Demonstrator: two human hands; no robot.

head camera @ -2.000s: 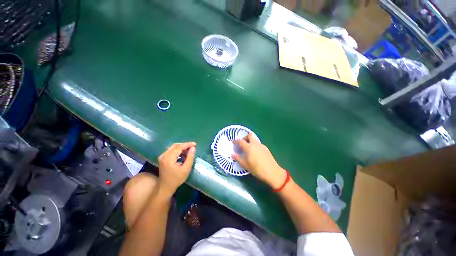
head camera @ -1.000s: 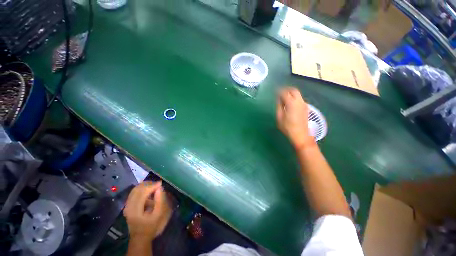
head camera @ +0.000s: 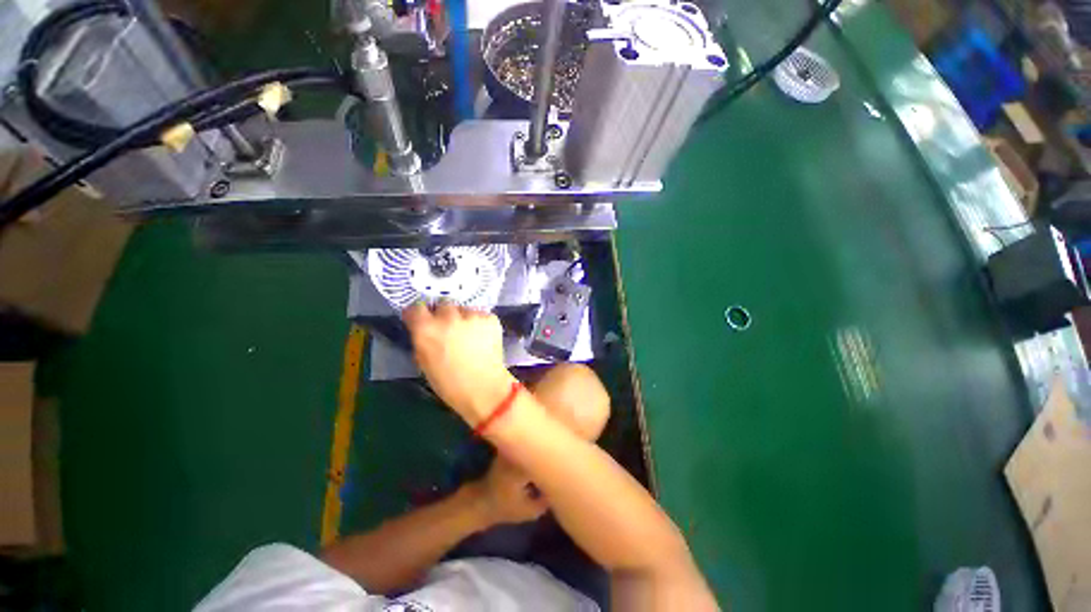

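Observation:
A white round grille housing (head camera: 419,277) with radial slots lies under the machine head, with dark metal parts over its centre. My right hand (head camera: 461,353), with a red band at the wrist, is at the grille's near rim; its curled fingers grip the edge, and the fingertips are partly hidden. My left hand (head camera: 514,493) is low beside my knee, partly behind my right forearm. Its fingers are curled, and I cannot tell if it holds anything.
The silver machine crossbar (head camera: 371,167) spans above the grille. A control box (head camera: 559,317) with a red light stands right of it. The green belt (head camera: 766,442) bears a small ring (head camera: 738,318) and two other grilles (head camera: 805,74). A feeder bowl (head camera: 517,54) is behind.
The view has swung left from the belt to the machine. My right hand has moved from beside a grille on the belt to the grille under the machine head. My left hand is now beneath my right forearm.

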